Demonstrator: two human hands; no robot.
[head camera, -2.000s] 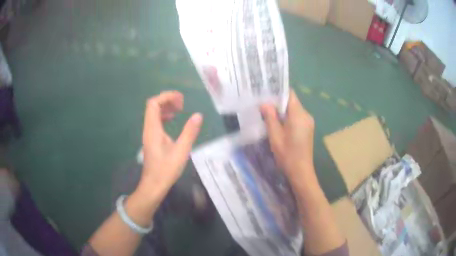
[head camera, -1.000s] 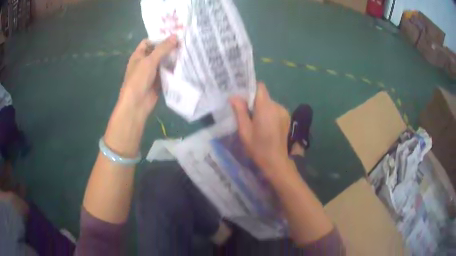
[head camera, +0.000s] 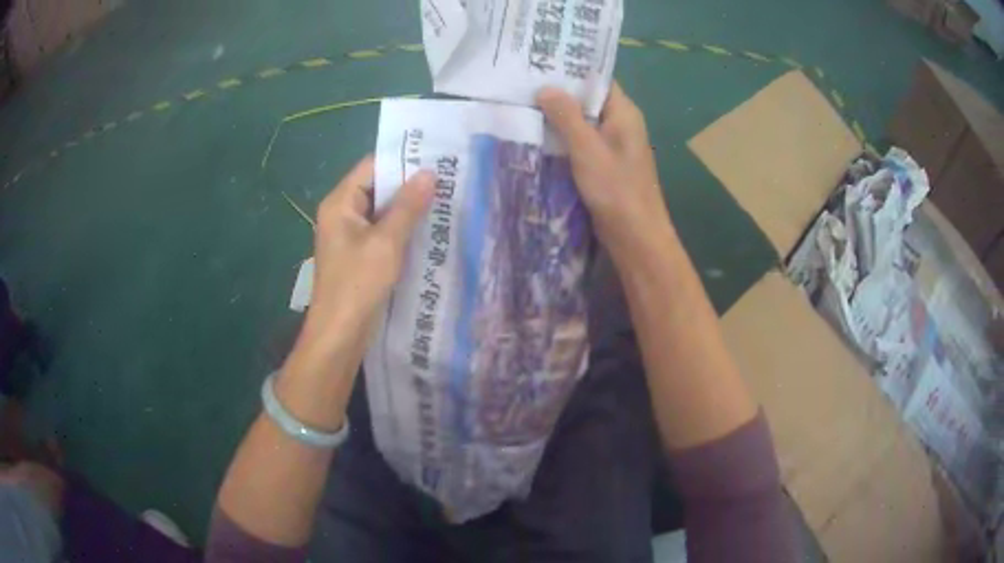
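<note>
A newspaper-wrapped bundle (head camera: 473, 319) with Chinese print, a blue stripe and a purple-brown photo lies over my lap. A second printed newspaper part (head camera: 517, 50) extends upward from its top end and is cut off by the picture's top edge. My left hand (head camera: 369, 242) grips the bundle's left edge with the thumb on top. My right hand (head camera: 606, 165) grips the right side where the two paper parts meet. No black strip shows clearly; what is inside the paper is hidden.
An open cardboard carton (head camera: 826, 429) filled with newspaper bundles (head camera: 881, 264) stands at my right. Another brown carton (head camera: 947, 143) is behind it. A thin yellow band (head camera: 330, 108) and a white piece (head camera: 302, 285) lie on the green floor. Part of another person (head camera: 66, 495) shows at lower left.
The lower newspaper part has turned upright and come over my lap. My left hand has moved from the upper paper down to the lower part's left edge. My right hand keeps its hold near the join.
</note>
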